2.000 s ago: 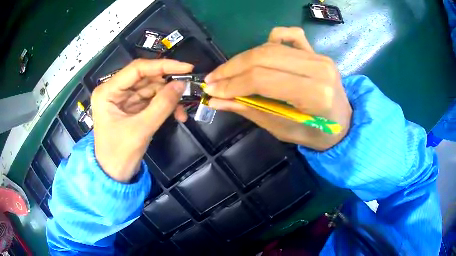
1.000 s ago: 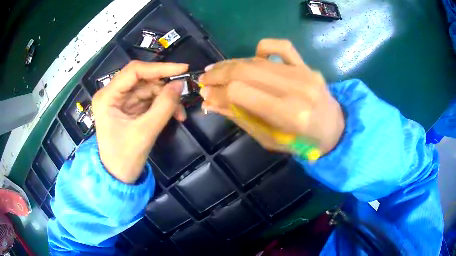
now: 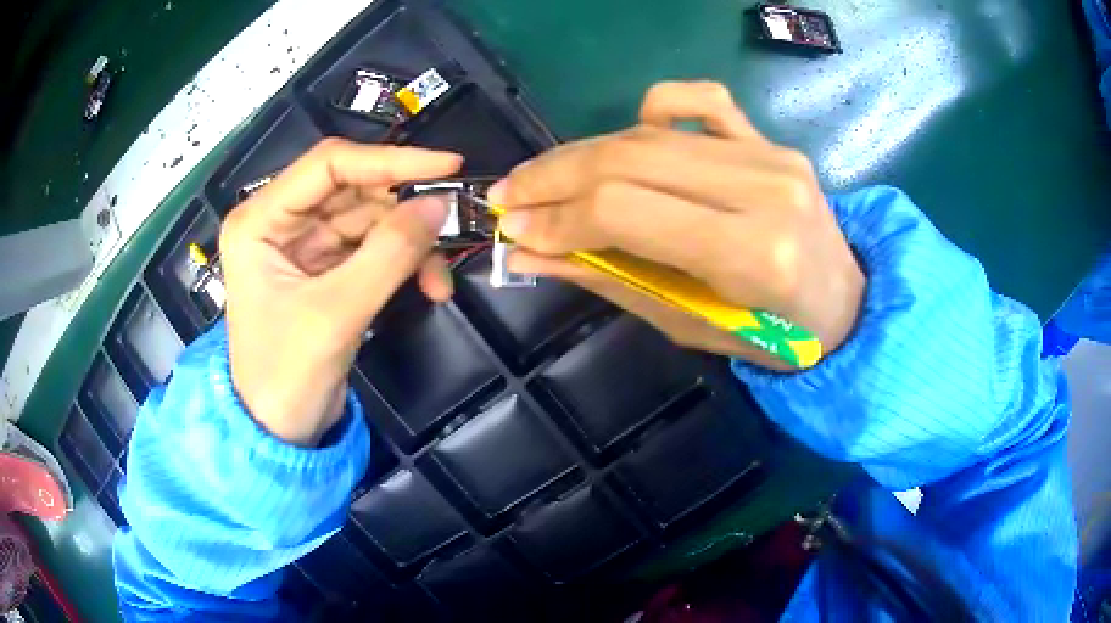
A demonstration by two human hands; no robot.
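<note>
My left hand [image 3: 323, 274] holds a small black housing [image 3: 458, 214] with silver and white patches inside, between thumb and fingers, above the black tray. My right hand [image 3: 682, 219] grips yellow tweezers [image 3: 658, 282] with a green rear end; their points are at the housing's right part. A small silver-white battery [image 3: 513, 264] with a yellow end hangs below the housing beside my right fingertips. Red leads show under the housing. My fingers partly hide the housing.
The black blister tray [image 3: 496, 452] lies on the green surface. One unit with a battery [image 3: 387, 93] sits in its upper pocket, others at its left side. Another housing [image 3: 794, 28] lies at upper right, a small unit [image 3: 98, 88] at far left. A pink-red fan [image 3: 34, 487] stands lower left.
My right hand and tweezers moved down-left a second ago, then back up, and the battery shows again below the housing. The far-left unit has shifted right. My left hand stays nearly in place.
</note>
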